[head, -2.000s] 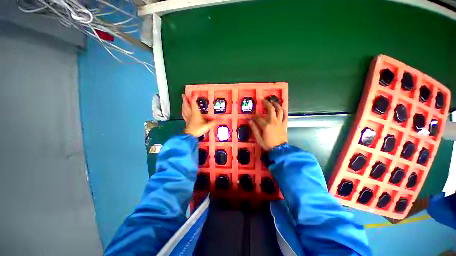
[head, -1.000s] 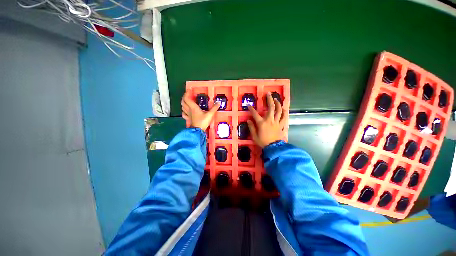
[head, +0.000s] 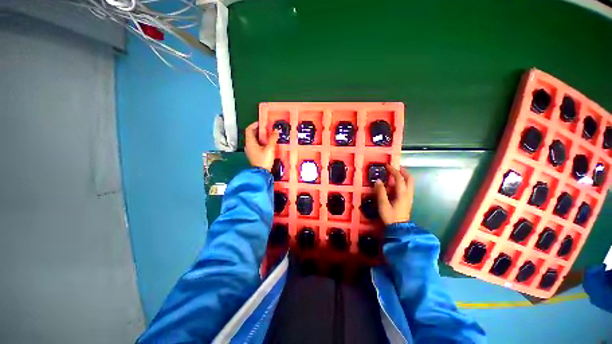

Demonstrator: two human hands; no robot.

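Observation:
A coral-red pocket tray [head: 331, 106] lies in front of me on the bench, with small glossy black watch heads in its pockets. My left hand [head: 262, 146] is at the tray's upper left edge, its thumb at the top-left watch head [head: 282, 132]. My right hand [head: 394, 195] is at the right edge, fingertips touching or just over the second-row right watch head [head: 377, 174]. Neither hand has lifted a watch head. One second-row watch head [head: 309, 171] shows bright white. The tray's lowest part is dark near my body.
A second coral-red tray [head: 480, 191] of watch heads lies tilted at right. The dark green bench [head: 376, 54] has a pale raised left edge [head: 227, 80]. White cables [head: 144, 20] hang upper left. A blue sleeve [head: 599, 287] shows at the right edge.
My right hand has moved down from the top row to the second row at the right edge. My left thumb has drawn back left. The top-row displays look dimmer. The view has shifted slightly.

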